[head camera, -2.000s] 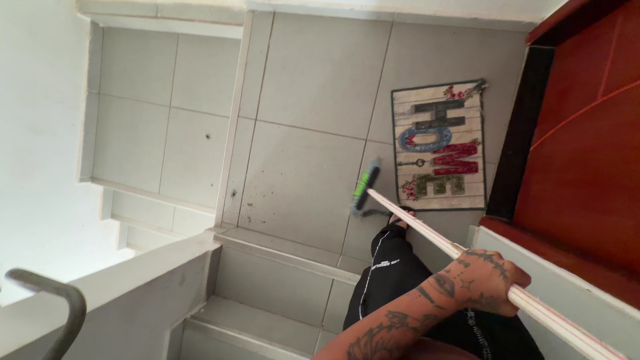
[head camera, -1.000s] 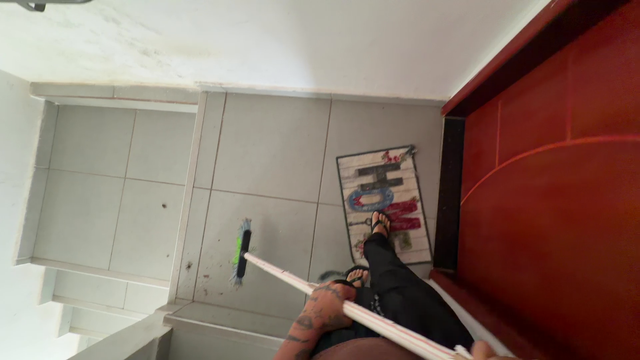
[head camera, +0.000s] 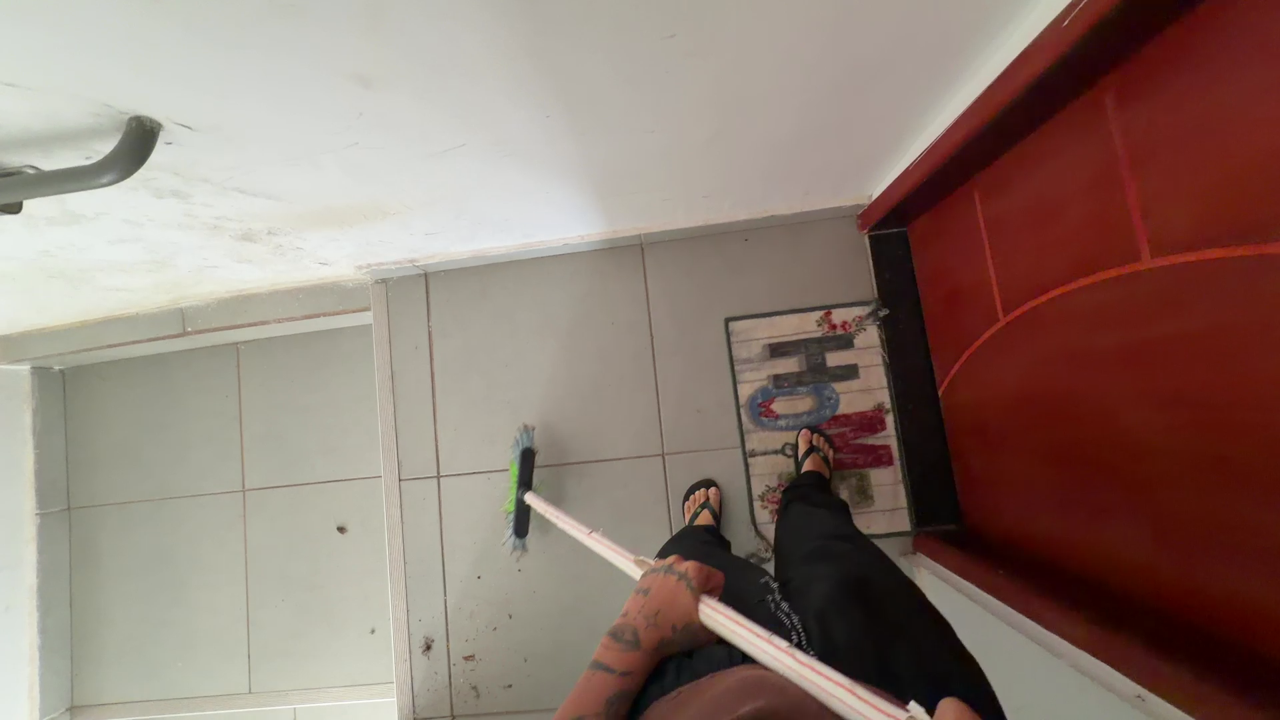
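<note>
My left hand (head camera: 688, 585), on a tattooed forearm, is closed around the middle of a white, red-striped broom handle (head camera: 590, 540). The handle slants from the broom head down to the bottom edge. Bluish and green bristles edge the dark broom head (head camera: 522, 492), which rests on the grey tiled floor (head camera: 560, 370), left of my feet. At the bottom edge, a sliver of my right hand (head camera: 957, 709) shows at the handle's upper part; its fingers are mostly out of frame. Dark bits of dirt (head camera: 470, 658) lie on the tiles below and left of the broom head.
One sandalled foot (head camera: 814, 455) stands on the doormat (head camera: 800, 360), the other (head camera: 703, 503) on tile beside it. A red door (head camera: 1100, 420) is at the right, a white wall (head camera: 600, 120) above. A step edge (head camera: 388, 450) borders lower tiles at left. A metal handrail (head camera: 90, 178) juts in.
The broom head has gone from close beside the doormat to tiles farther left of it. One foot now stands on the mat. My right hand has come partly into view. The view has shifted considerably.
</note>
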